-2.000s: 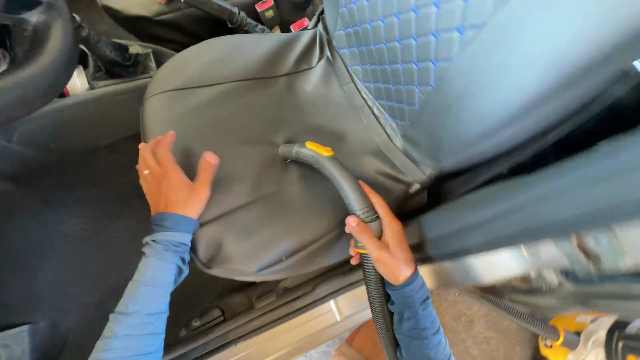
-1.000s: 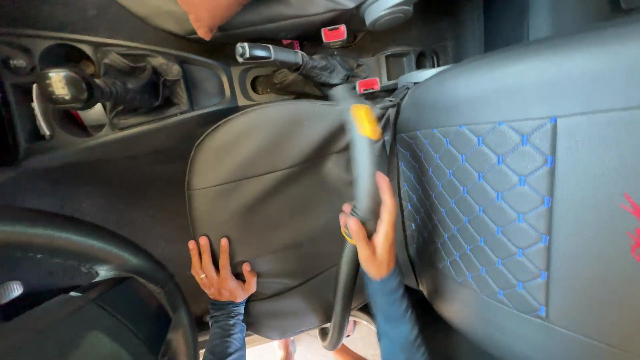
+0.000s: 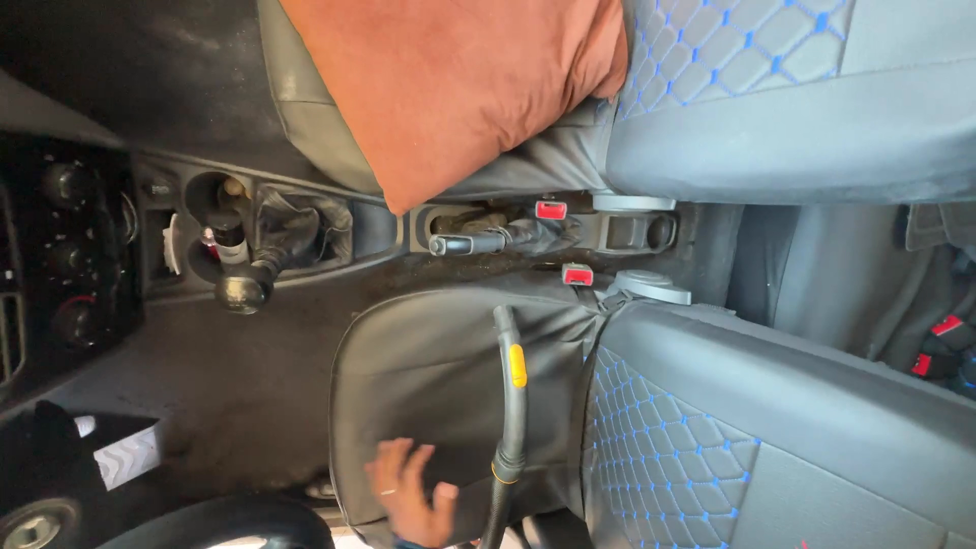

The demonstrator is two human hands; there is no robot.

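Observation:
A vacuum cleaner's curved black hose handle (image 3: 515, 404) with a yellow slider extends over the black leather-look seat cushion (image 3: 412, 351), its open end toward the centre console. My left hand (image 3: 412, 492), with a ring on one finger, is at the near side of this cushion, left of the hose. Its fingers are apart and hold nothing; it is slightly blurred, and whether it touches the seat I cannot tell. My right hand is not in view, and the lower hose runs out at the bottom edge.
The centre console holds a gear lever (image 3: 244, 288), a handbrake lever (image 3: 467, 244) and cup holders. Red seat-belt buckles (image 3: 577, 274) stand beside the seats. An orange cushion (image 3: 465, 84) lies on the far seat. Part of the steering wheel (image 3: 229, 522) shows at lower left; blue-stitched backrests (image 3: 671, 450) are at right.
The view has shifted toward the console and far seat, showing more of the orange cushion. My right hand, around the hose handle in both earlier frames, is out of view. My left hand's fingers have lifted or curled.

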